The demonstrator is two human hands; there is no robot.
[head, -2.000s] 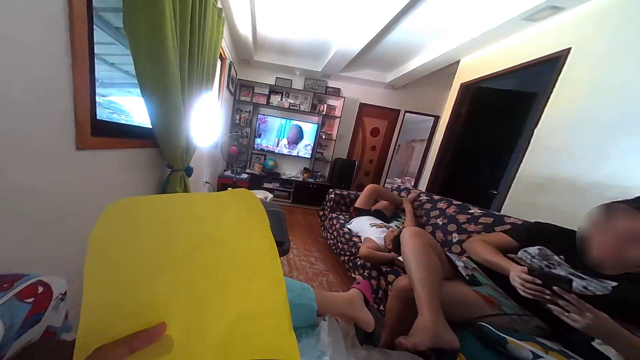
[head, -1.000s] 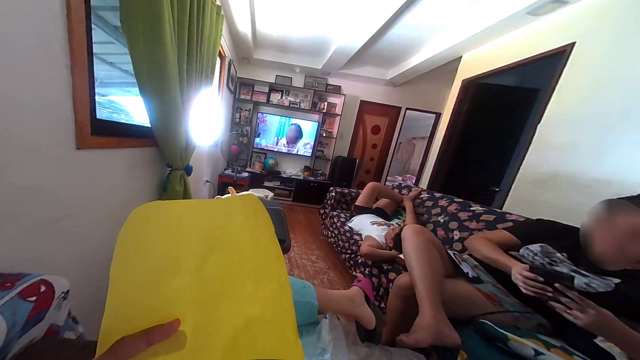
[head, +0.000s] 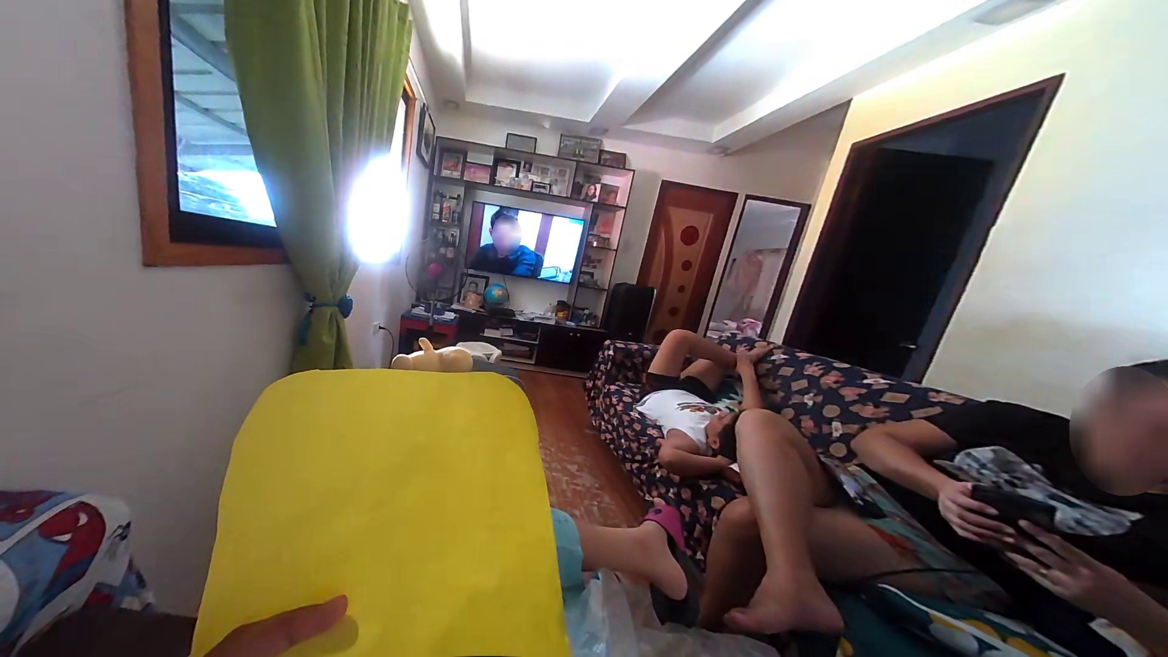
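Note:
A yellow sheet with rounded corners (head: pixel 392 493) fills the lower left of the head view, its broad face toward me. Part of my left hand (head: pixel 285 628), mainly one finger, lies over the sheet's lower left; the rest is cut off by the frame or hidden, and it holds the sheet near its bottom edge. My right hand is not in view. Behind the sheet's top edge a cream plush toy (head: pixel 432 358) shows in part. A leg in light blue with a pink and dark slipper (head: pixel 673 557) stretches out just right of the sheet.
On the patterned sofa (head: pixel 821 392) at right, one person (head: pixel 680 411) lies and another (head: pixel 995 429) holds a dark phone (head: pixel 1013 506). Clear plastic (head: pixel 620 620) lies at the bottom. A Spider-Man printed cloth (head: pixel 55 557) is at left. A television (head: pixel 527 242) stands on shelving ahead.
The yellow sheet has shifted to the right, and my left hand with it. More of the plush toy shows above its top edge. The television picture differs.

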